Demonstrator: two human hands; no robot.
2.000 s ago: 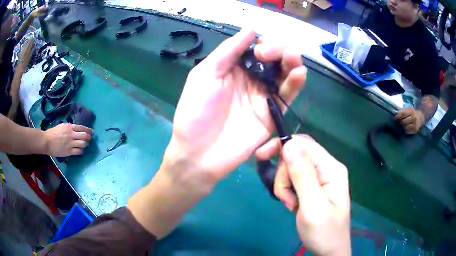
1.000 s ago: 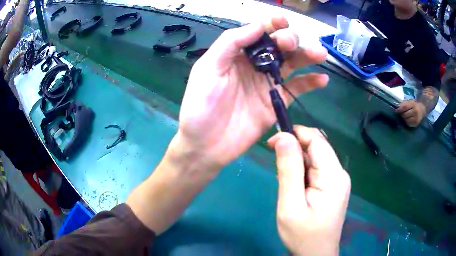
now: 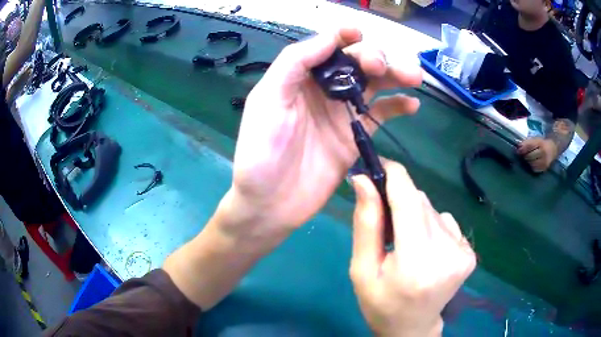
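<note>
My left hand (image 3: 290, 145), palm towards me, holds a small rounded black end cap (image 3: 341, 76) with a shiny spot between its thumb and fingers. A thin dark wire (image 3: 389, 131) trails from the cap to the right. My right hand (image 3: 408, 243) grips a narrow straight black piece (image 3: 369, 155) just below the cap. A thin strip shows between this piece and the cap; whether they are joined is too small to tell. The lower end of the black piece runs into my right hand and is partly hidden.
Black headbands (image 3: 221, 49) lie spaced along the green belt. Tangled black loops (image 3: 72, 108) and a small curved part (image 3: 149, 179) lie on the left bench. A blue tray (image 3: 468, 92) with bags stands across the belt beside a seated person. A blue bin (image 3: 94, 289) is at lower left.
The other person's hand at the left bench has gone. My left fingers have opened somewhat, showing the cap. My right hand has turned, exposing more of the black piece. The belt headbands appear shifted left.
</note>
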